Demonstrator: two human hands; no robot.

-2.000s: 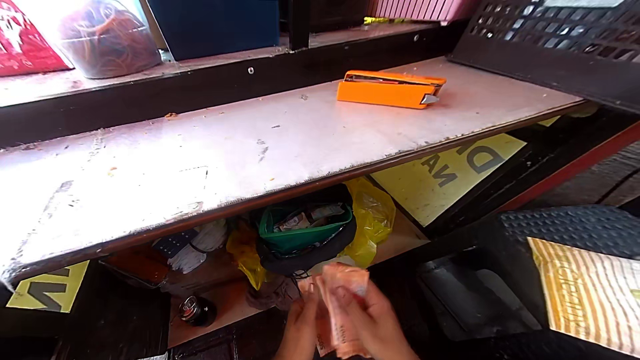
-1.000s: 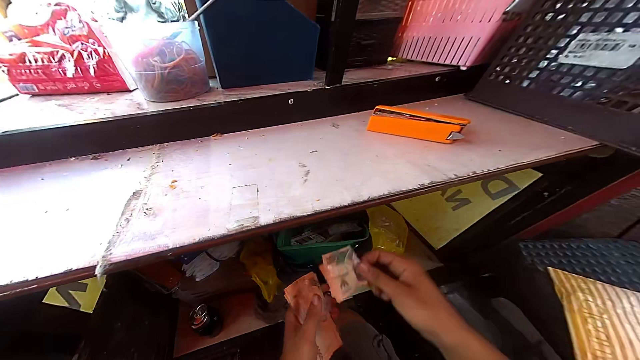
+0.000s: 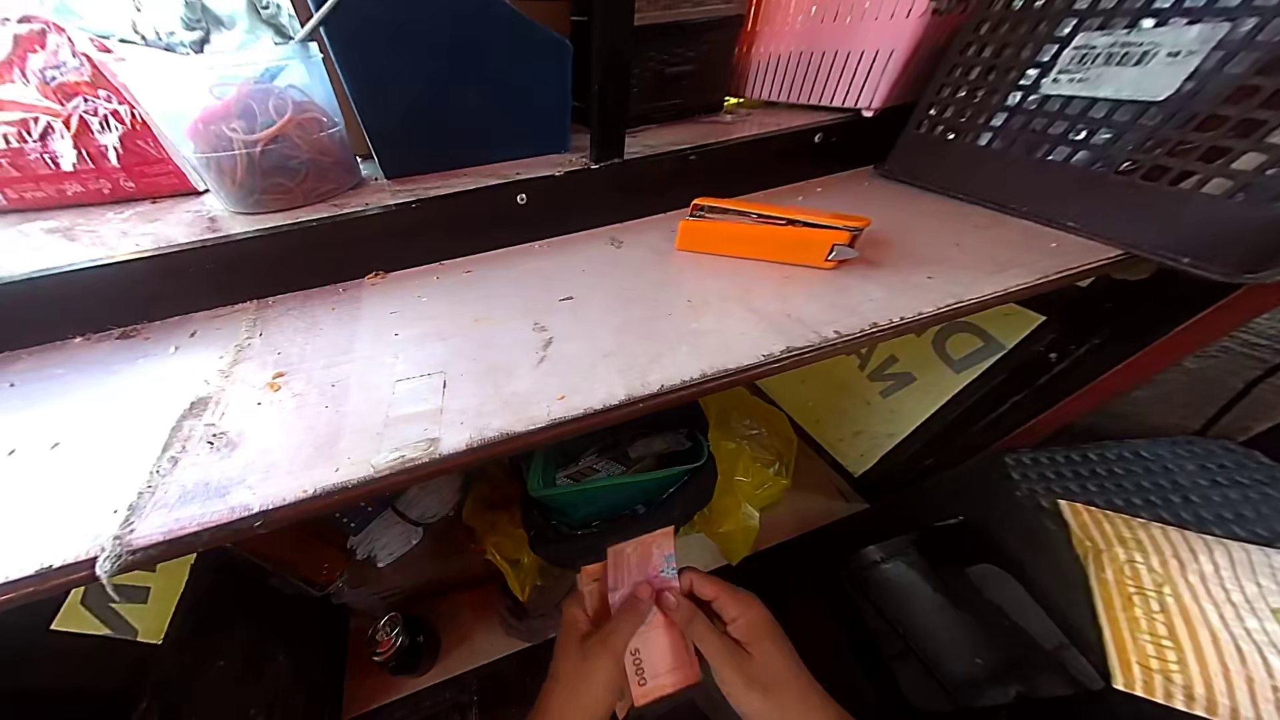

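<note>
Several reddish banknotes (image 3: 655, 640) are held between my two hands at the bottom centre. My left hand (image 3: 592, 650) grips them from the left, its thumb on the top note. From the right, my right hand (image 3: 735, 640) pinches the same notes with thumb and fingers. Behind them, under the shelf, a green container (image 3: 615, 490) holds a calculator-like keypad and other small items. An orange stapler (image 3: 770, 235) lies on the pale shelf (image 3: 480, 340) above my hands.
A tub of rubber bands (image 3: 270, 150), a red packet (image 3: 80, 130), a blue holder (image 3: 450, 90) and a pink basket (image 3: 840, 55) stand behind. A black crate (image 3: 1080, 140) is at upper right. Yellow plastic bags (image 3: 745, 470), a dark can (image 3: 400, 640) and a striped packet (image 3: 1180, 610) are lower.
A second ago my right hand held a note apart from those in my left hand. Now both hands are together on the notes.
</note>
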